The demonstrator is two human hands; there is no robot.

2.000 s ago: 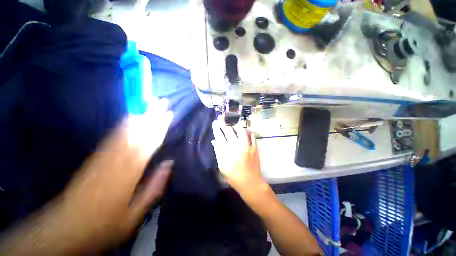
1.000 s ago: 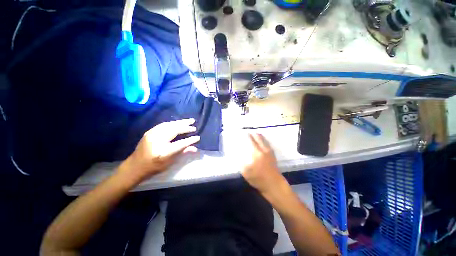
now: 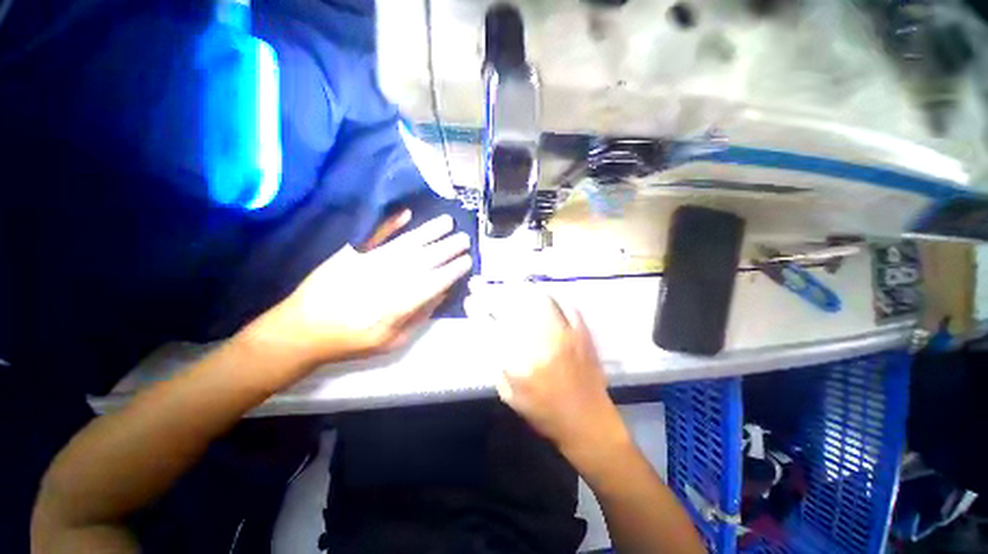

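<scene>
A dark navy garment piece (image 3: 314,222) lies over the left of the table, its straight edge ending just left of the presser foot and needle (image 3: 542,229). My left hand (image 3: 390,287) lies on the cloth near that edge, fingers pointing right and the thumb partly raised. My right hand (image 3: 547,352) is at the edge's right side, fingers bent towards the cloth; glare hides whether its fingertips pinch it. The white lockstitch machine (image 3: 693,97) stands over the work, a shiny metal guard (image 3: 510,152) on its face.
A lit blue lamp (image 3: 244,119) hangs at the left. A black phone (image 3: 700,279), blue thread snips (image 3: 810,287) and a bobbin tray (image 3: 896,279) lie on the table to the right. A blue plastic basket (image 3: 704,460) stands below the table.
The garment no longer covers my lap and now lies on the table. My left hand has come from the lamp onto the cloth by the needle, and lately moved slightly right. The view has shifted closer.
</scene>
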